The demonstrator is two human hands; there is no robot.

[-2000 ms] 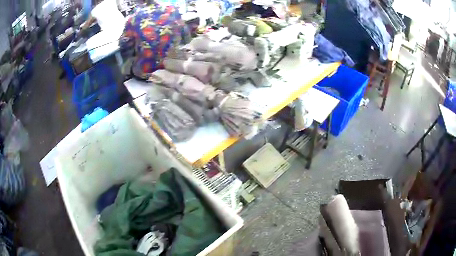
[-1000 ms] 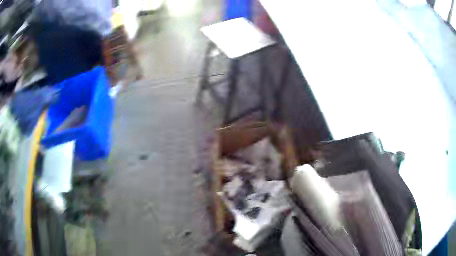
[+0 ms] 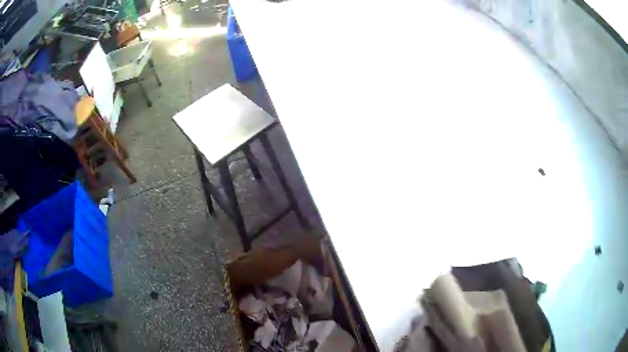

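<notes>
A bundle of cut cloth shows at the bottom right edge of the head view, over the near part of the large white worktable. It has dark brown panels, lighter grey-taupe folded pieces and a pale roll standing out at its left side. The bundle is cut off by the bottom edge. Whether it rests on the table or is held above it cannot be told. Neither of my hands shows; both are out of the picture or hidden behind the cloth.
A white-topped stool stands left of the table. A cardboard box of scraps is against the table's side. A blue crate and a wooden stool stand farther left. Small dark bits lie on the table. A wall is beyond.
The view has swung right, from the cart bin and piled table to the white worktable. The cloth bundle has stayed at the bottom right and now overlaps the worktable.
</notes>
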